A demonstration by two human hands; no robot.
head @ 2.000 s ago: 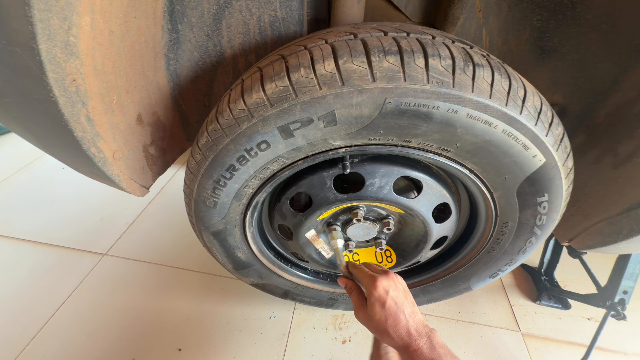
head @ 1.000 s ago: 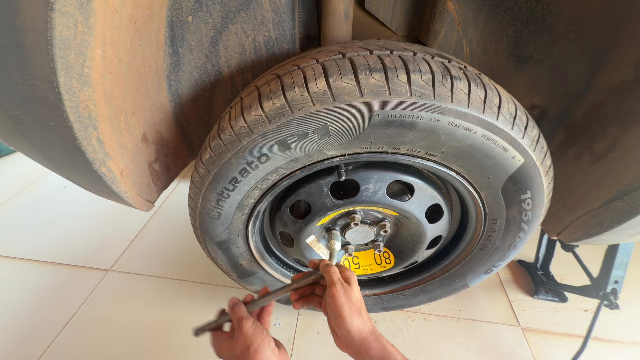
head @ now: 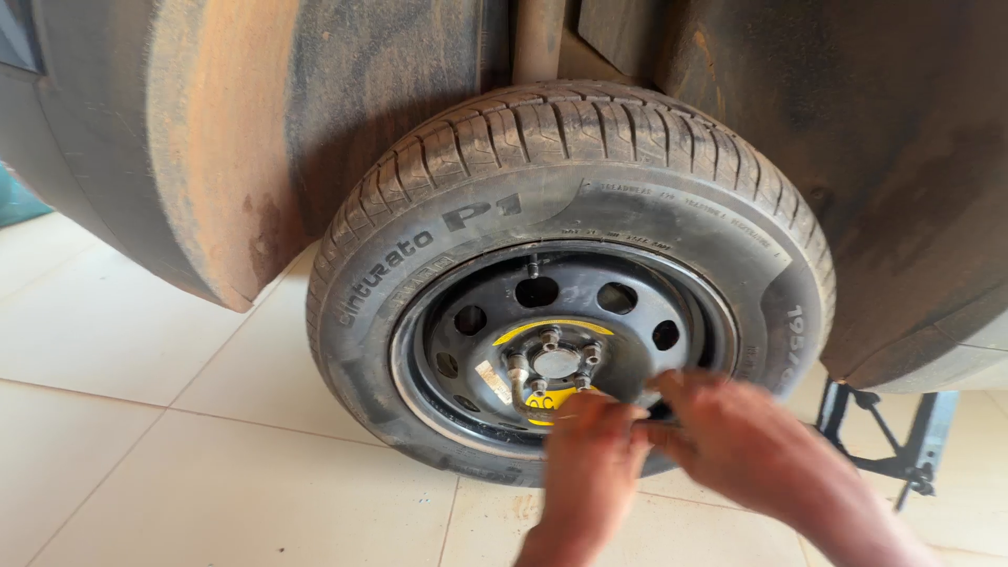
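Note:
A bent lug wrench has its socket end on the left wheel bolt of a black steel wheel with a yellow sticker. Several other wheel bolts ring the hub hole. The bar runs right from its bend below the hub, and my left hand is closed around it. My right hand, blurred, is also closed on the bar, farther right, beside my left hand. The hands hide most of the handle. The tire around the wheel stands in the wheel arch.
A black scissor jack stands on the tiled floor at the right, under the car body. Dirty wheel-arch liner surrounds the tire's top, and the bumper edge hangs low at the left.
The wrench bar pointed down and left a second ago; now it points right. Both hands have moved right with it. In the oldest frame only one hand showed at the wrench.

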